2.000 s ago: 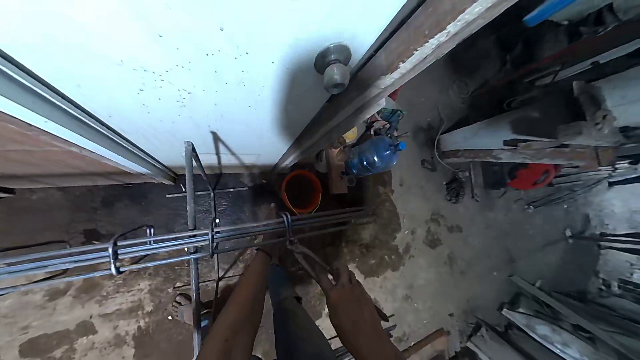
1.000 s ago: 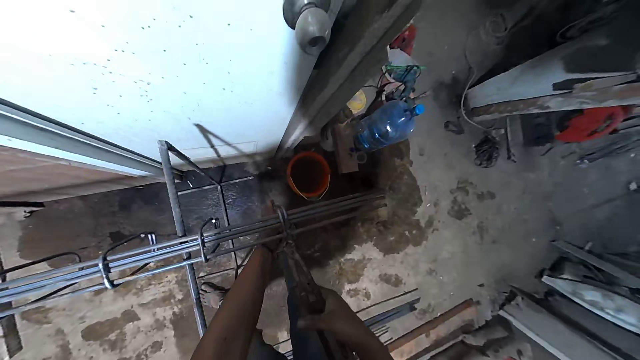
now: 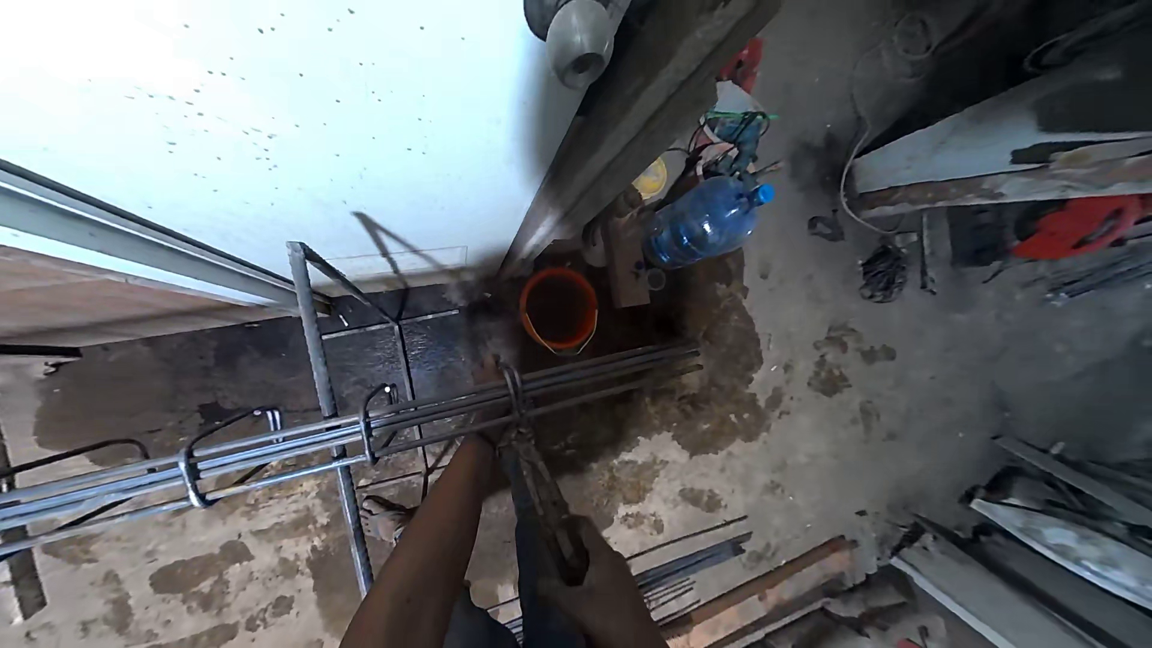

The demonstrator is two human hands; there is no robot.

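Observation:
Long steel reinforcing bars [image 3: 270,444] run in a bundle across the view, with bent wire stirrups [image 3: 187,477] around them, over a metal stand [image 3: 317,360]. My left hand [image 3: 489,382] is at the bars beside a stirrup toward their right end; its fingers are dark and partly hidden. My right hand [image 3: 589,571] grips the handles of pincers [image 3: 544,495], whose head meets the bars at that stirrup. Whether the jaws hold wire cannot be seen.
An orange bucket [image 3: 559,309] stands just beyond the bars. A blue water jug [image 3: 706,223] lies near a wooden post [image 3: 630,117]. More rods [image 3: 688,567] and boards [image 3: 765,585] lie on the floor at the lower right.
The pincers' handles have come closer together in my right hand, and their head has reached the bars. The view has shifted somewhat.

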